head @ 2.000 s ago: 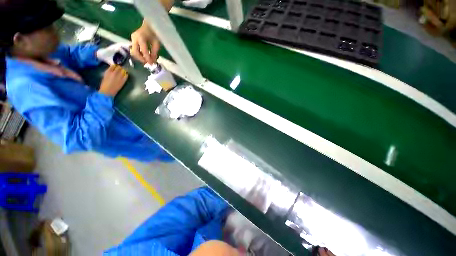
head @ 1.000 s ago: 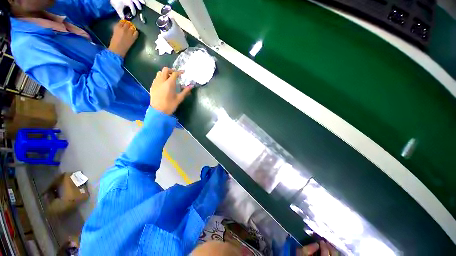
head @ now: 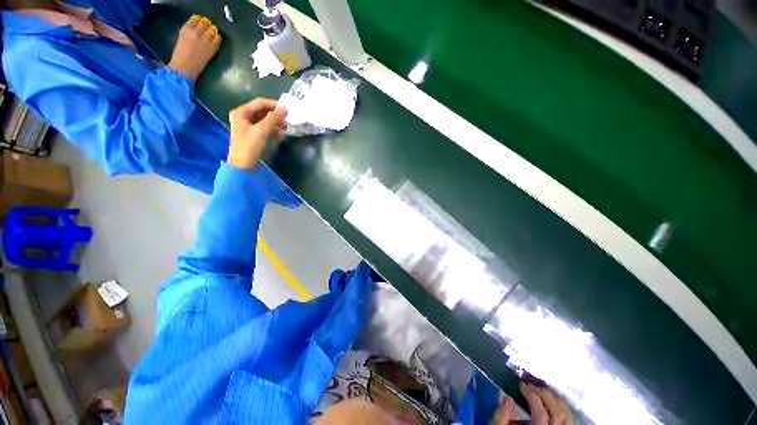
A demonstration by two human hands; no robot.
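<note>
My left hand (head: 254, 131) is at the near edge of a pile of white wipes (head: 322, 103) on crinkled clear plastic. Its thumb and fingertips pinch the edge of a white wipe (head: 292, 113), which still overlaps the pile. My right hand (head: 541, 405) is at the bottom edge, partly cut off, beside the glossy clear film sheets (head: 573, 365). Its fingers are bent; whether they hold anything cannot be told. More film sheets (head: 415, 241) lie in a row along the dark green worktop (head: 398, 158), with strong glare.
A white dispenser bottle (head: 284, 48) with a metallic top stands beside a white post (head: 339, 29). Another person's hand (head: 196, 48) rests on the worktop at upper left. The green belt (head: 531, 108) runs beyond a white rail. A black tray (head: 656, 29) is at top right.
My left hand came from near the bottle down to the wipe pile, and now pinches a wipe and has drawn slightly left. My right hand shows more at the bottom edge.
</note>
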